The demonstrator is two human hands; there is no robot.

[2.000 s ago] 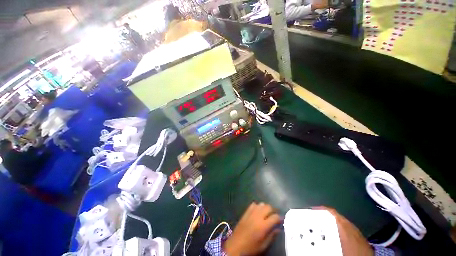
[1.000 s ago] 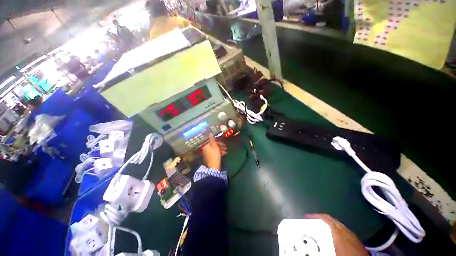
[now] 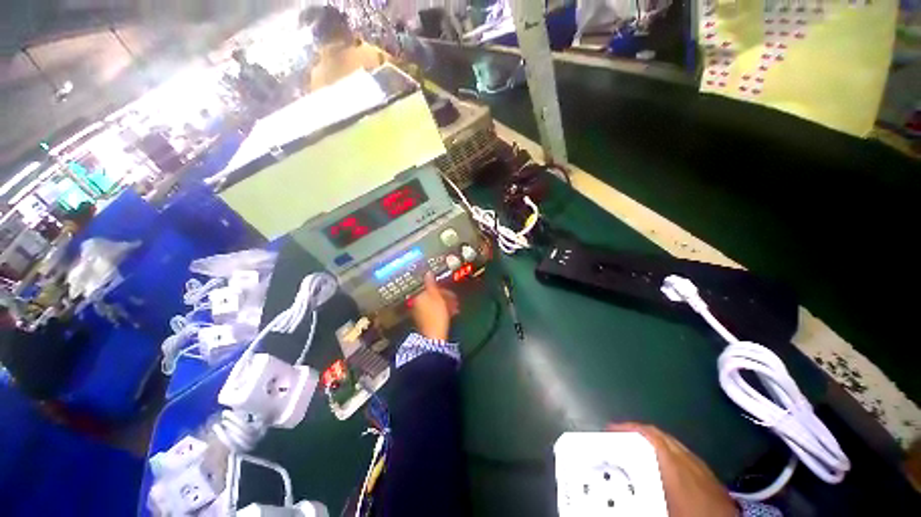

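My right hand [image 3: 679, 475] holds a white socket cube [image 3: 610, 477] at the bottom edge, its round socket face up. My left hand [image 3: 434, 309] reaches forward, a finger touching the button panel of the DC electronic load [image 3: 397, 265]. The power meter [image 3: 376, 218] on top shows red digits. A white mains plug [image 3: 682, 291] sits in the black supply power strip [image 3: 626, 273]. Its bundled power cord [image 3: 778, 404] lies at the right. A thin black cable runs to the cube's left side; its end is hidden.
More white socket cubes [image 3: 268, 389] with bundled cords lie at the left by blue crates. A small circuit board fixture [image 3: 353, 376] stands left of my left arm. A dark thin probe [image 3: 513, 308] lies on the green bench. A post [image 3: 540, 81] and a person [image 3: 338, 50] are beyond.
My left hand has moved from beside the cube to the load's panel and stays there. The view has shifted slightly. The meter's digits look different.
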